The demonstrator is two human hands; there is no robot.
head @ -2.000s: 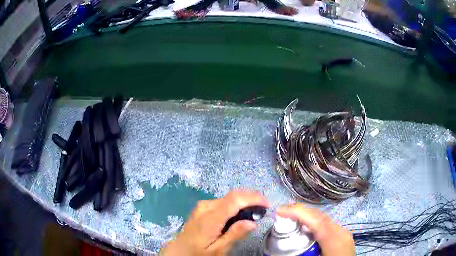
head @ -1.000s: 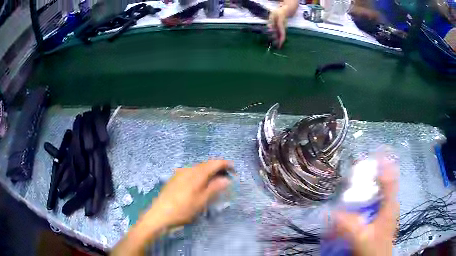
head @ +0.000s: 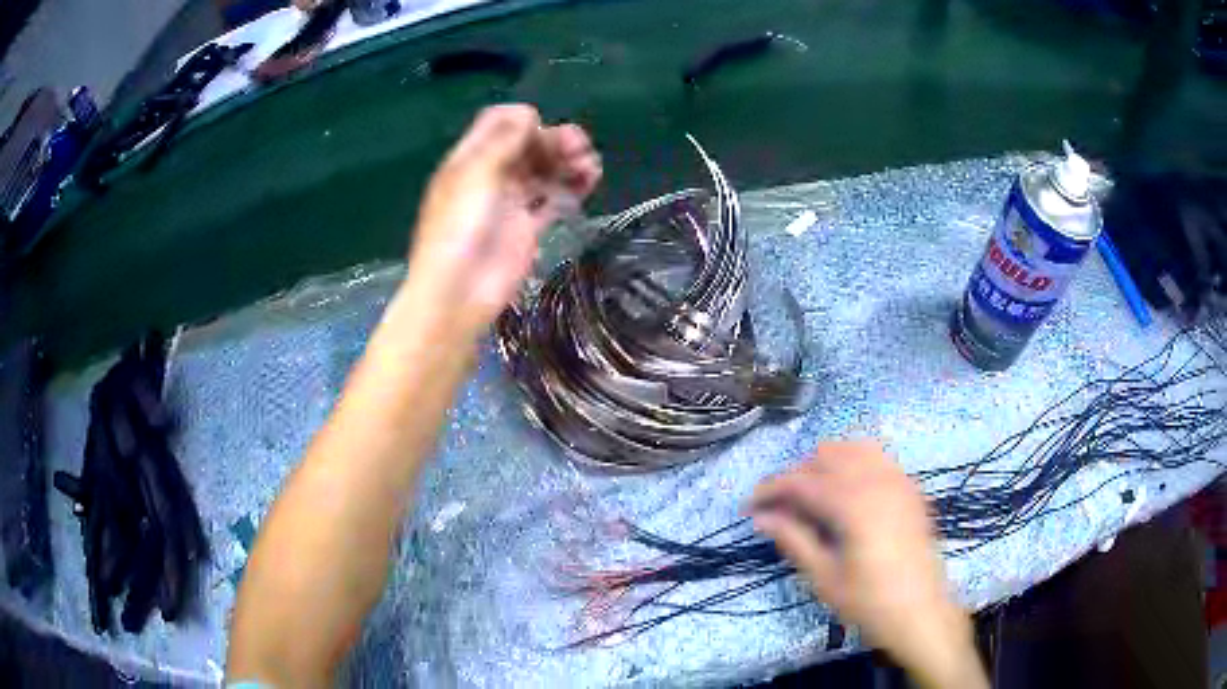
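Note:
My left hand (head: pixel 501 195) is raised at the upper left of the tangled spring steel bands (head: pixel 633 357). Its fingers are curled and blurred, and what is in them cannot be made out. My right hand (head: pixel 861 538) is over the bundle of thin black wires (head: pixel 1002 505), with fingers bent near the strands; it is blurred and no clear grip shows. The wires' reddish ends (head: pixel 606 579) point left. The blue-and-white spray can (head: pixel 1029 263) stands upright at the right, out of both hands.
Black sleeves (head: pixel 141 498) lie piled at the left. A blue stick (head: pixel 1124 280) lies beside the can. Behind the bench (head: pixel 888 215) runs a dark green belt (head: pixel 310 175) with two black pieces (head: pixel 733 54) on it. Dark items lie on the far white surface.
The spray can has left my right hand and stands at the right. My right hand has moved to the wires. My left hand has moved up beside the bands. The view has shifted right and tilted.

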